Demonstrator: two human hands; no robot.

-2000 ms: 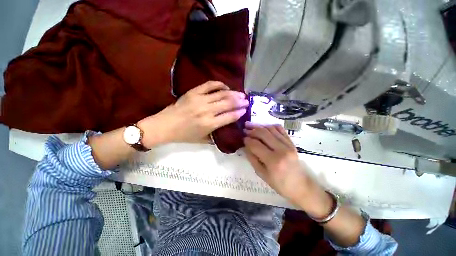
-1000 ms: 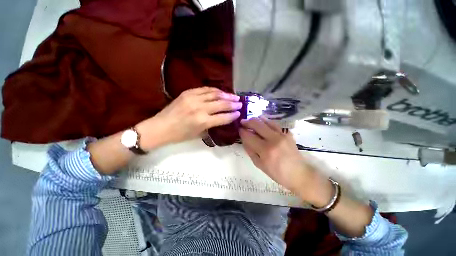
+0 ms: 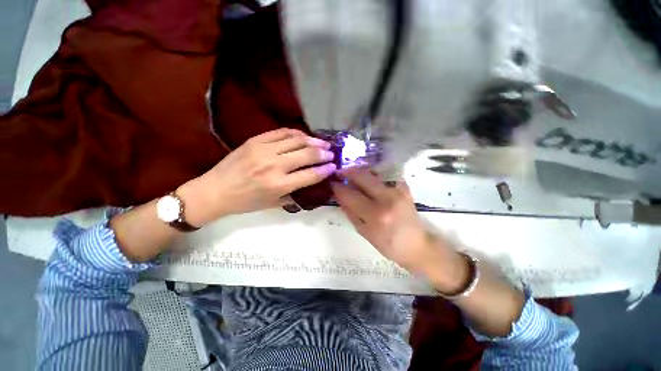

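The dark rust-red garment piece [image 3: 156, 94] lies bunched on the table at the left, with its narrow edge at the needle area. A thin pale line runs along one of its folds. My left hand [image 3: 268, 170] lies flat on the cloth just left of the bright violet-white light, fingers pointing right. My right hand [image 3: 380, 214] is at the front of the light, its fingertips at the cloth's edge; whether they pinch it cannot be told. The presser foot and needle are lost in the glare. The sewing machine [image 3: 449, 87] stands above, blurred.
The white table [image 3: 239, 235] has printed scale marks along its front edge. Slim silver snips [image 3: 448, 162] lie on the bed right of the light. Red cloth [image 3: 446, 333] hangs below the table at right. A pale perforated panel [image 3: 159, 326] is below left.
The camera view has shifted, so the machine looms larger and further left. The red cloth's upper end now passes behind the machine head. Both hands stay close beside the light.
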